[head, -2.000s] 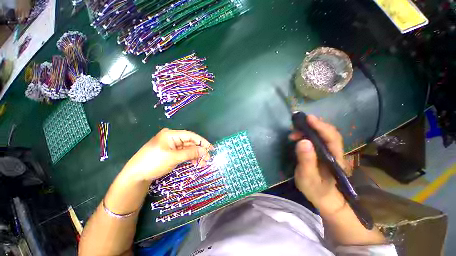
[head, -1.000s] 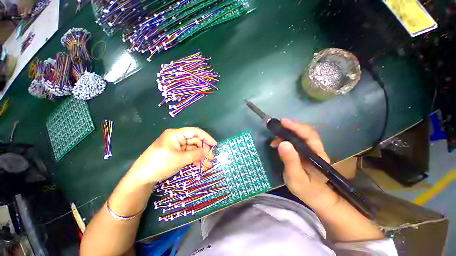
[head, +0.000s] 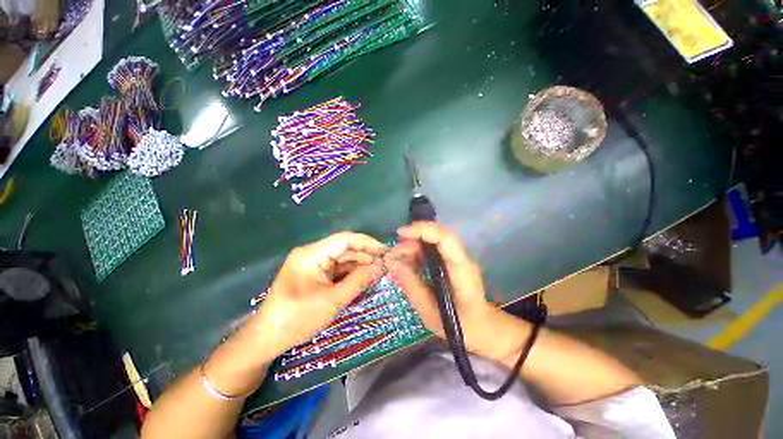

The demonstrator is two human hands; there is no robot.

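Observation:
The green circuit board panel (head: pixel 391 310) lies at the near bench edge, its left part covered by rows of multi-colour wire leads (head: pixel 343 336). My left hand (head: pixel 322 279) is over the panel, thumb and fingers pinched at a small wire end; most of that lead is hidden. My right hand (head: pixel 446 279) holds the black soldering iron (head: pixel 442 287), its metal tip pointing up and away from the panel. My right fingertips meet my left fingertips above the panel.
A loose wire pile (head: pixel 322 146) lies mid-bench. Wired panels (head: pixel 318 47) are at the top, bundled leads (head: pixel 116 129) upper left. A bare panel (head: pixel 123 225) and small wire group (head: pixel 187 242) are left. A tip-cleaning pot (head: pixel 560 129) and yellow tray (head: pixel 687 27) are upper right.
My right hand has moved left with the iron to meet my left hand, and the iron has turned more upright. The iron's cord now shows looped by my right forearm.

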